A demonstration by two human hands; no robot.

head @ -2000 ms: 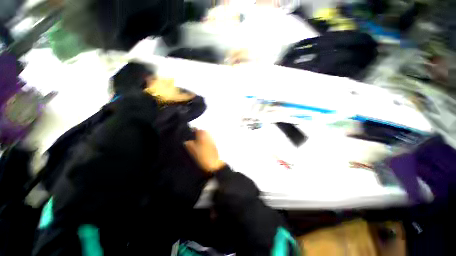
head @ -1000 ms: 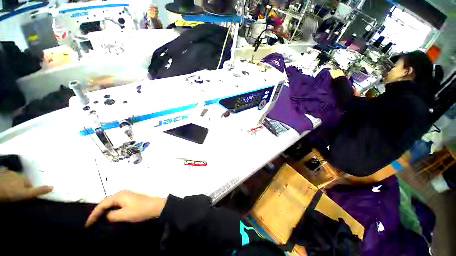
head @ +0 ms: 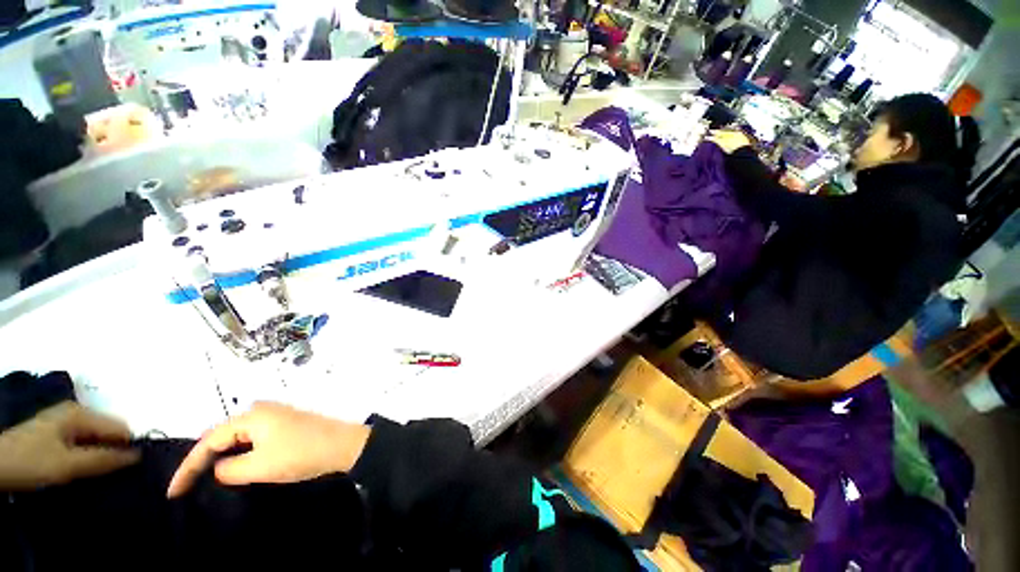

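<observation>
A black garment point(head: 224, 525) lies at the lower left, on the front of the white sewing table. My left hand point(head: 62, 447) is at the left edge, partly cut off, with fingertips pinching the garment's upper edge. My right hand point(head: 280, 449) rests on the garment just right of it, index finger and thumb on the cloth near the edge; whether it grips cloth is unclear. The presser foot and needle area point(head: 268, 335) of the white Jack sewing machine point(head: 392, 212) is beyond my hands, with no garment under it. The garment's lower part runs out of the frame.
Red-handled snips point(head: 430, 358) and a black flat rectangle point(head: 416, 292) lie on the table point(head: 369, 391). A second red tool point(head: 567, 280) and purple cloth point(head: 649, 229) are at the right end. Yellow-brown boxes point(head: 632, 447) stand below. A person in black point(head: 850, 257) sits at right.
My left hand has moved right and a little down, closer to my right hand, and now pinches the garment edge. My right hand has shifted slightly left and up. The view has shifted slightly.
</observation>
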